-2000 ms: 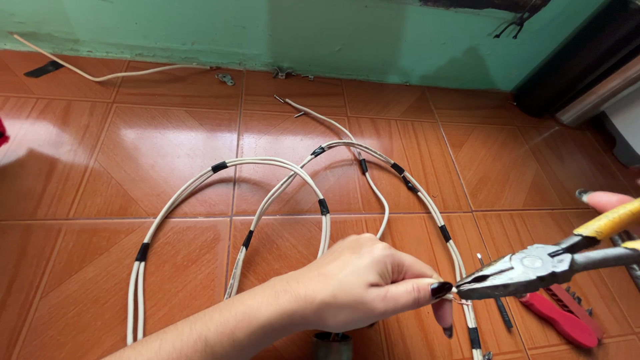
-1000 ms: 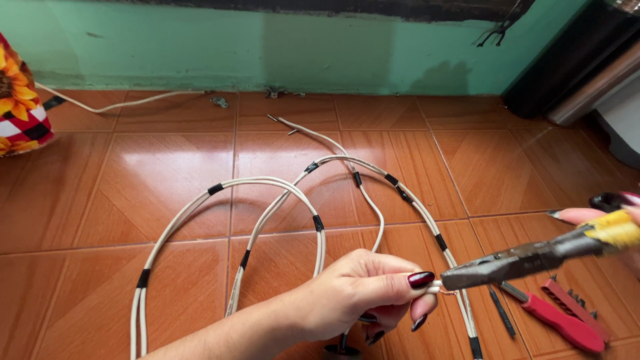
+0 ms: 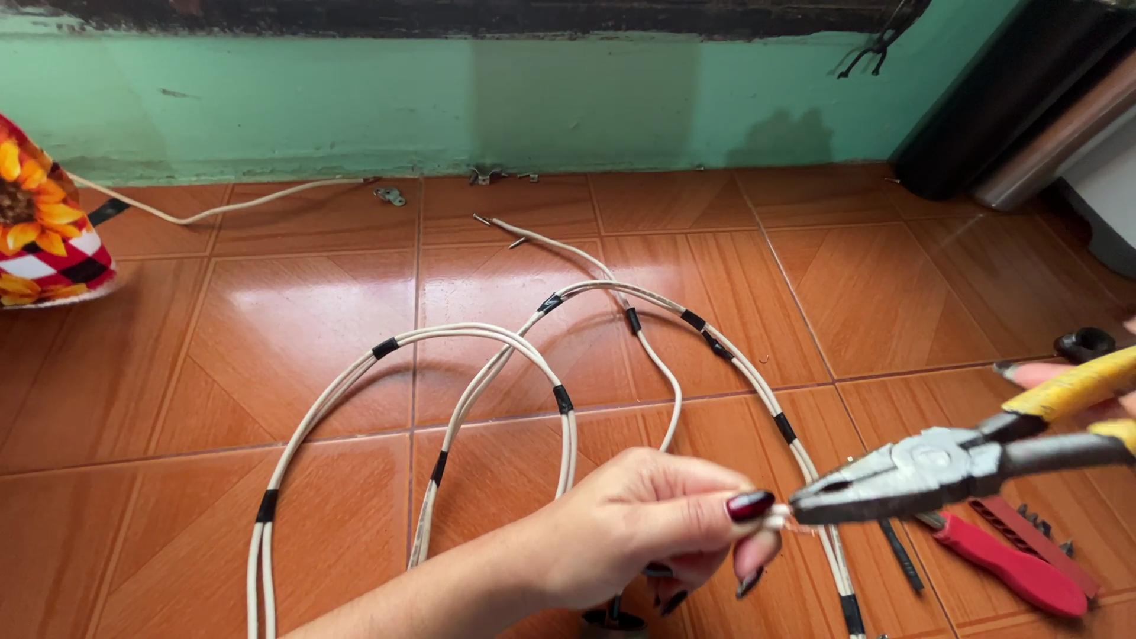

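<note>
My left hand [image 3: 670, 524] pinches the ends of white insulated wires [image 3: 778, 516] between thumb and forefinger, with a little bare copper showing beyond them. At that copper lie the jaws of the yellow-handled combination pliers [image 3: 923, 470]. My right hand [image 3: 1056, 377], partly cut off by the frame's right edge, is around the pliers' handles. White paired cable [image 3: 459, 330], bound at intervals with black tape [image 3: 563, 399], loops over the floor behind my left hand. Below that hand a dark round fitting [image 3: 612, 621] shows in part.
A red-handled screwdriver [image 3: 1012, 564], a red bit holder [image 3: 1034, 541] and a thin black piece [image 3: 903, 557] lie at lower right. Metal clips [image 3: 390, 196] and another white wire [image 3: 257, 202] are near the green wall. Sunflower-print cloth [image 3: 44, 222] is at left, a black cylinder [image 3: 985, 98] at upper right.
The view has tilted up somewhat. The sunflower cloth has come into view at the left. The pliers have turned in my right hand, their jaws still at the wire ends.
</note>
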